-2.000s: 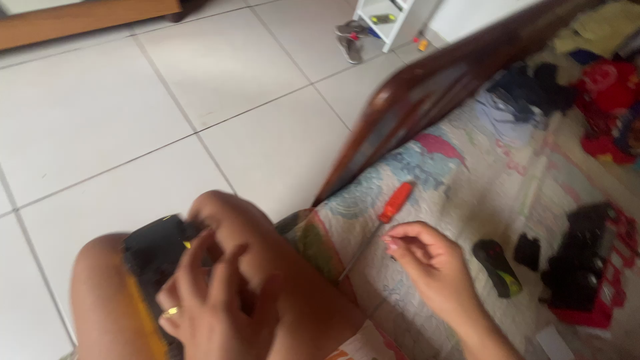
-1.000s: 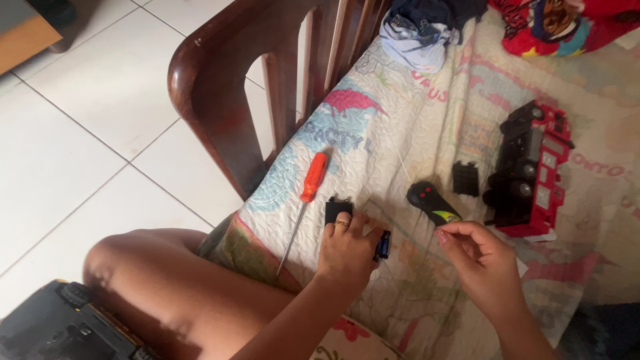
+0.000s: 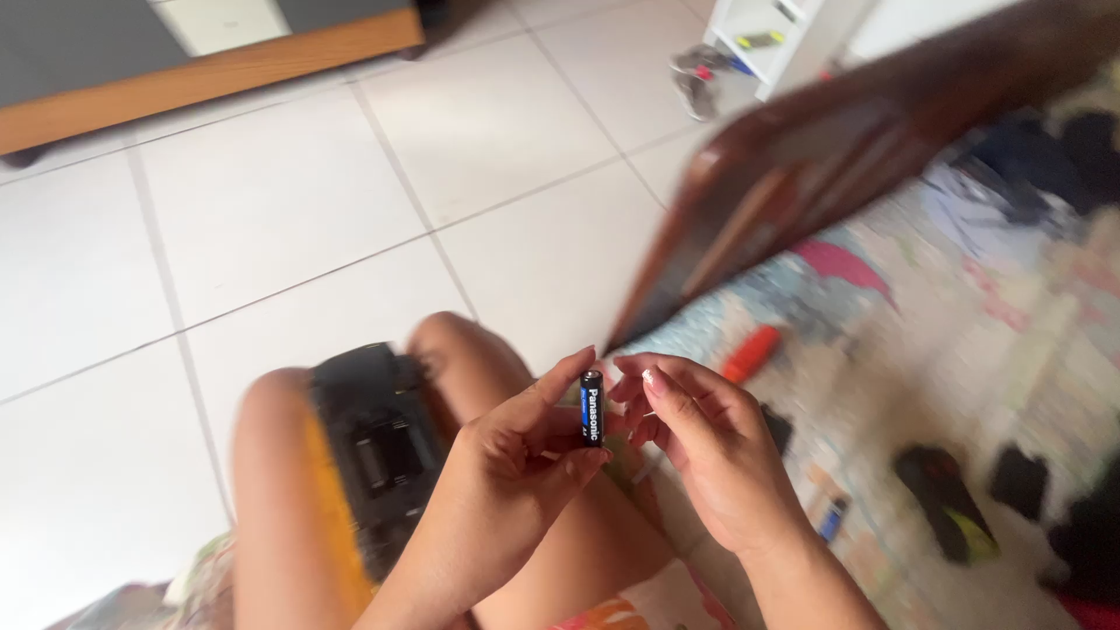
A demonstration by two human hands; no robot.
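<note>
Upright between the thumb and index finger of my left hand [image 3: 525, 446] is a black and blue Panasonic AA battery [image 3: 592, 409]. My right hand [image 3: 700, 429] is just right of it, fingers curled and apart, holding nothing that I can see. A yellow and black toy car [image 3: 376, 446] lies across my thighs, underside up, with a recess in its middle. Beyond my right hand, the orange handle of a screwdriver [image 3: 751, 353] shows on the bed; its shaft is hidden. Another battery [image 3: 833, 519] lies on the cover to the right.
A black and green remote control [image 3: 945, 503] and a small black piece [image 3: 1019, 481] rest on the patterned bed cover [image 3: 875, 411]. The dark wooden bed frame [image 3: 709, 210] rises ahead. Clothes [image 3: 1006, 184] are heaped at the upper right. Left are floor tiles [image 3: 280, 201] and a wood-edged cabinet [image 3: 219, 83].
My left hand has moved from the bed to above my lap and now holds one battery upright. My right hand has moved from near the remote control to beside it. The view has swung left.
</note>
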